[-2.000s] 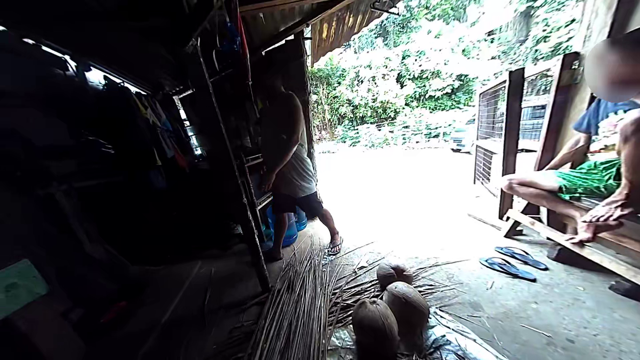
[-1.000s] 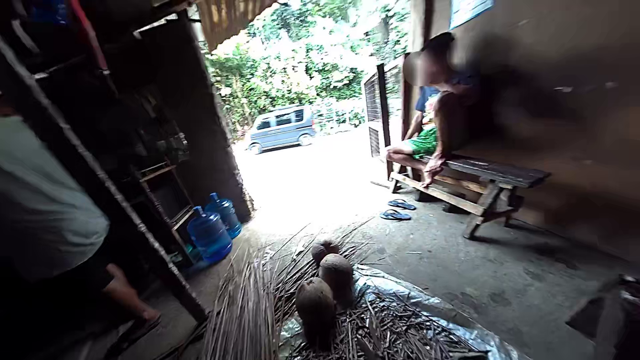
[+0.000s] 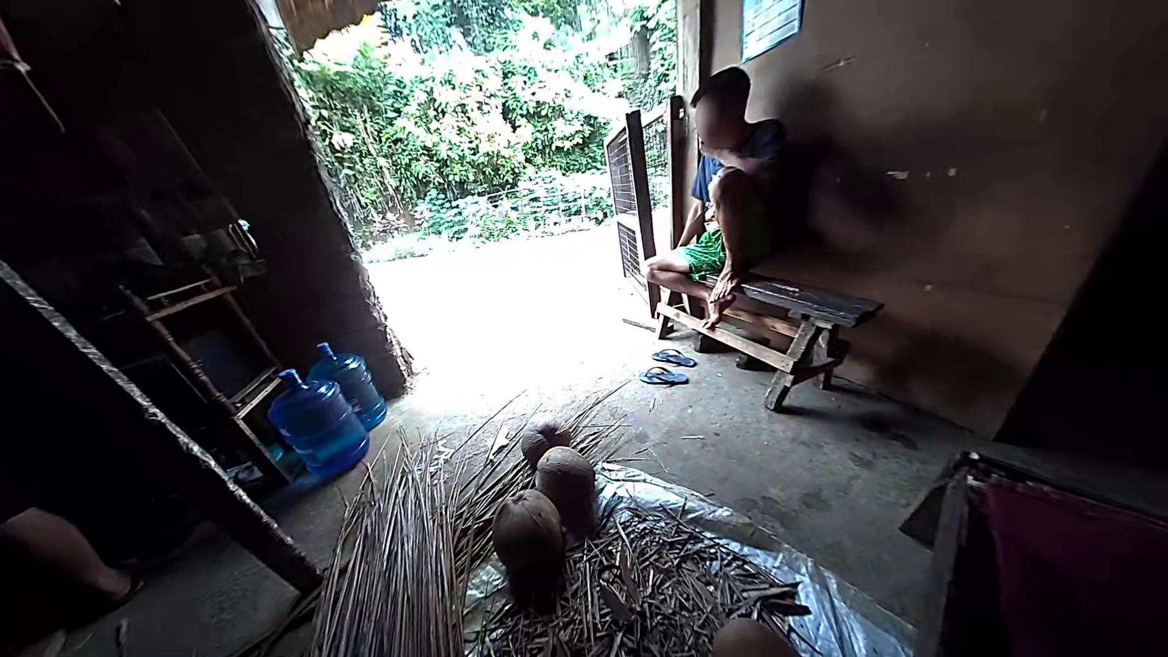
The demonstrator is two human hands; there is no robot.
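Neither of my hands is in view. On the floor ahead lies a bundle of long thin dry sticks (image 3: 401, 547), with more sticks fanned out behind it. Beside it stand several brown coconuts, one in front (image 3: 527, 529), one behind it (image 3: 566, 479) and a smaller one farther back (image 3: 545, 442). Short broken dry pieces (image 3: 648, 575) are heaped on a silvery plastic sheet (image 3: 821, 584) to their right. Part of another rounded brown thing (image 3: 750, 639) shows at the bottom edge.
A person (image 3: 730, 192) sits on a wooden bench (image 3: 812, 301) at the right wall, near blue flip-flops (image 3: 664, 375). Two blue water jugs (image 3: 319, 429) stand by a wooden rack (image 3: 214, 365). A slanting pole (image 3: 155, 420) and another person's leg (image 3: 68, 552) are at left.
The view has swung to the right. The walking person at left now shows only a leg at the lower left. The vehicle outside the doorway is out of sight.
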